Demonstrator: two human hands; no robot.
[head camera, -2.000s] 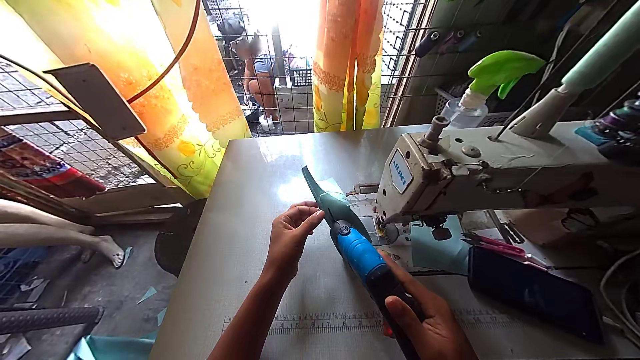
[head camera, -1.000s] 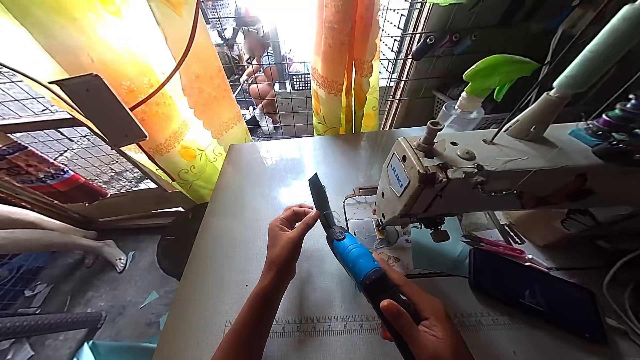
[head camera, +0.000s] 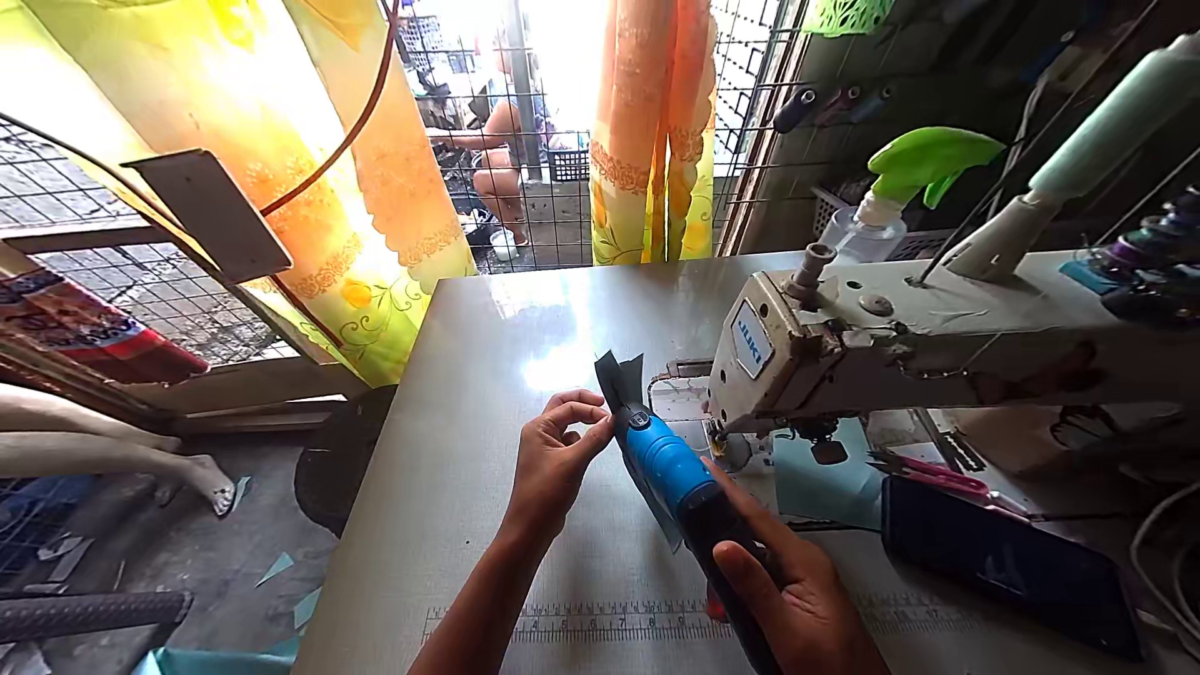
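Note:
My right hand (head camera: 783, 581) grips the dark rear body of a blue-and-black handheld power tool (head camera: 670, 464), probably a cordless cutter, held slantwise above the table. At its front end, my left hand (head camera: 562, 445) pinches the edge of a dark green piece of fabric (head camera: 621, 377) between thumb and fingers. Part of the fabric stands up past the tool's head and part hangs below its body. The tool's front working end is hidden by the fabric. Right of it stands a Juki sewing machine (head camera: 750, 347), its needle area near the tool.
On the table (head camera: 450, 394) lie light green fabric (head camera: 830, 473), pink-handled snips (head camera: 937, 473) and a dark phone (head camera: 1008, 572). A printed ruler scale (head camera: 600, 621) runs along the near side. A spray bottle (head camera: 867, 230) stands behind the machine. A round dark stool (head camera: 337, 459) is at left; people's legs show beyond.
The fabric at the tool's head has changed shape, from one pointed strip to two upright flaps, with a part now hanging beneath. Both hands stay in nearly the same place.

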